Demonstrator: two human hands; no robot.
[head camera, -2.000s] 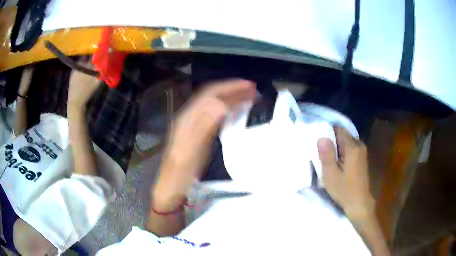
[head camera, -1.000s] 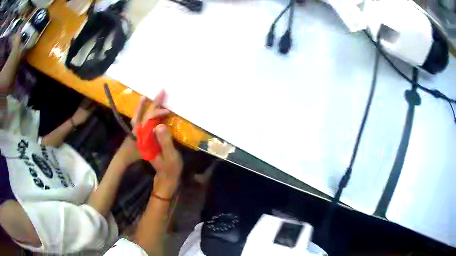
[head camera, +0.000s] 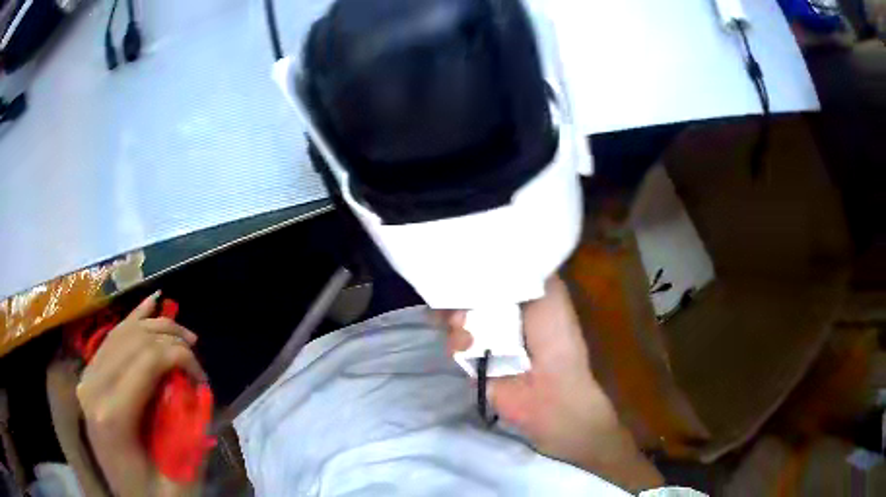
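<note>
The white and black security camera (head camera: 476, 257) is held up in front of me, its black rounded head toward the top and its white body below. My right hand (head camera: 544, 374) grips the white bracket (head camera: 500, 335) at its lower end, where a short black cable (head camera: 483, 393) comes out. My left hand (head camera: 146, 388) is closed around the red handle of the air blow gun (head camera: 180, 422), at the lower left below the table edge. Its long dark nozzle (head camera: 291, 345) points up and right, a little blurred, apart from the camera.
The table's ribbed sheet (head camera: 155, 175) spans the top, with a yellow taped edge (head camera: 68, 303) at left. Black connectors (head camera: 121, 44) lie at upper left. A white block on a cable (head camera: 731, 15) hangs at upper right. An open brown carton (head camera: 767, 320) stands at right below the table.
The view has swung right. The camera, low at the lap before, is now raised in my right hand. My left hand still holds the red gun, its nozzle now pointing toward the camera side.
</note>
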